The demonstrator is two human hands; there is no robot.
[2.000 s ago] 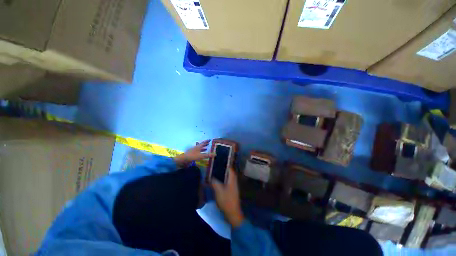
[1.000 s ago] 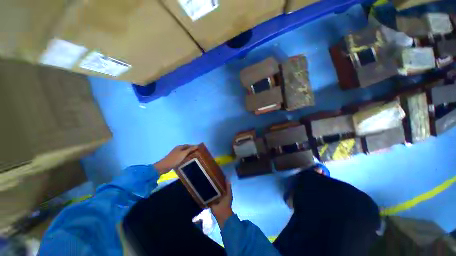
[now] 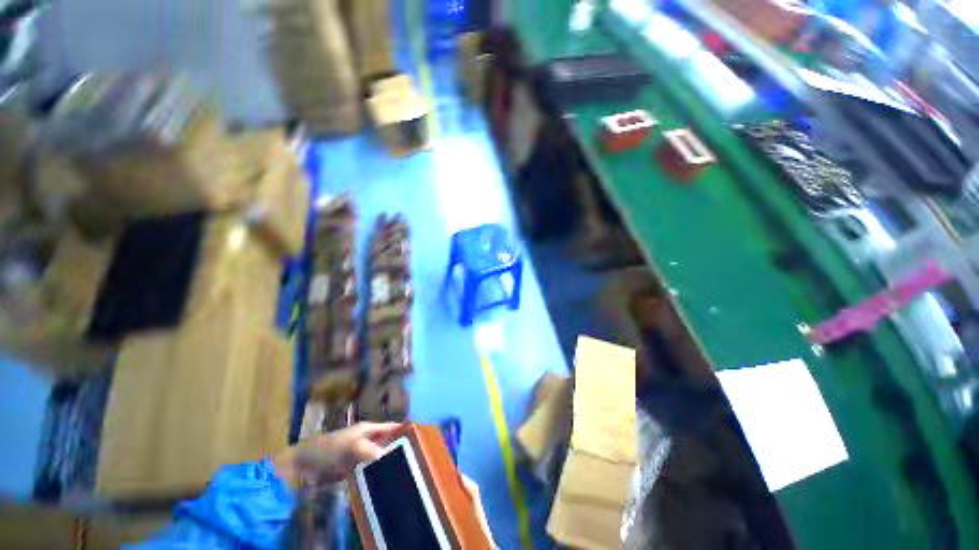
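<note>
A wood-look housing (image 3: 442, 489) with a white inner frame and a glossy black panel (image 3: 399, 505) is held up at the bottom centre, cut off by the picture's edge. My left hand (image 3: 349, 449) grips its upper left side, with the blue sleeve behind it. My right hand (image 3: 476, 514) is at the housing's right side, mostly hidden behind it, with only a small part showing.
A green workbench (image 3: 687, 252) on the right bears two small housings (image 3: 685, 153) and white paper (image 3: 782, 421). A blue stool (image 3: 486, 263), an open carton (image 3: 596, 451) and rows of units (image 3: 389, 312) stand on the floor. Cartons (image 3: 193, 397) are stacked at left.
The view has swung up from the floor units and pallet to the aisle and workbench. The housing is still in both hands and now sits lower in the picture, partly cut off.
</note>
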